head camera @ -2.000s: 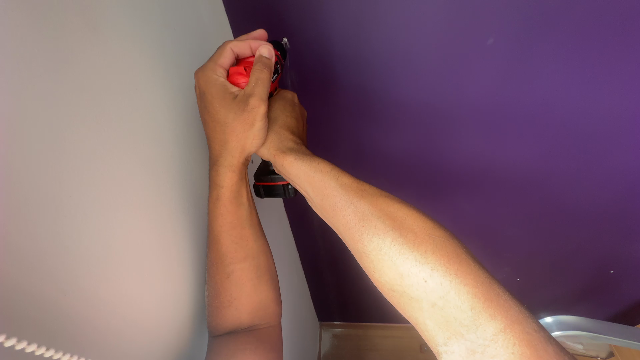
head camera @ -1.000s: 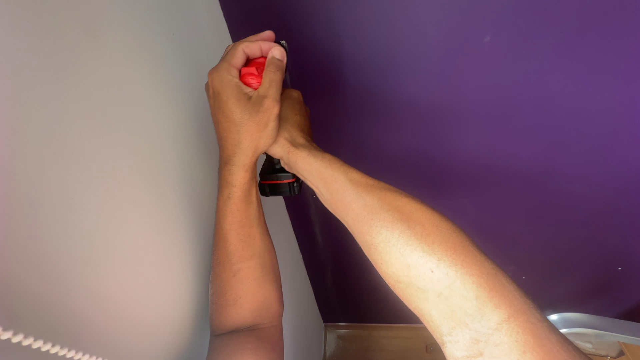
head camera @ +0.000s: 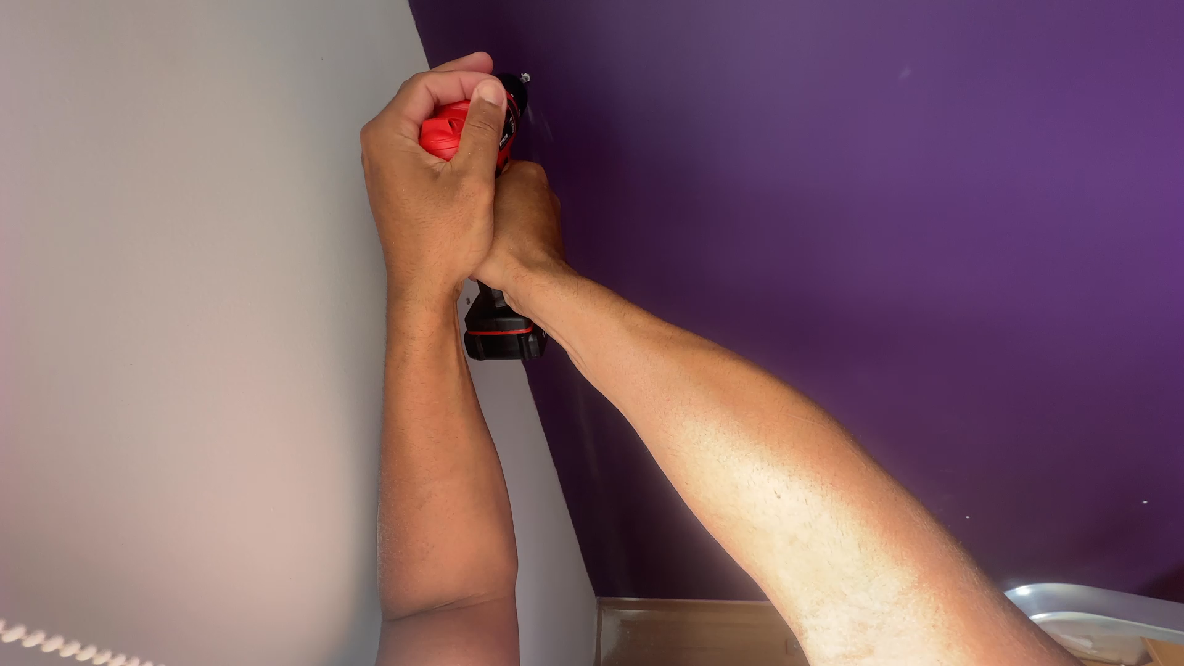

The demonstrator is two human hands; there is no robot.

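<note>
A red and black cordless drill (head camera: 444, 131) is held up near the corner of the two walls, its front end toward the purple wall (head camera: 832, 231). My left hand (head camera: 430, 180) wraps over the red rear of its body, thumb on top. On its grip, partly hidden behind my left wrist, my right hand (head camera: 529, 217) is closed. Below both hands shows the black battery base (head camera: 504, 335) with a red line. At the drill's front is a small pale bit of material (head camera: 525, 79) by the purple wall; whether a drill bit is in the wall cannot be seen.
A light grey wall (head camera: 185, 277) stands close on the left and meets the purple wall in a corner. A white beaded cord (head camera: 69, 647) crosses the lower left. Wooden flooring (head camera: 684, 634) shows at the bottom, and a curved shiny rim (head camera: 1101, 601) lies at the lower right.
</note>
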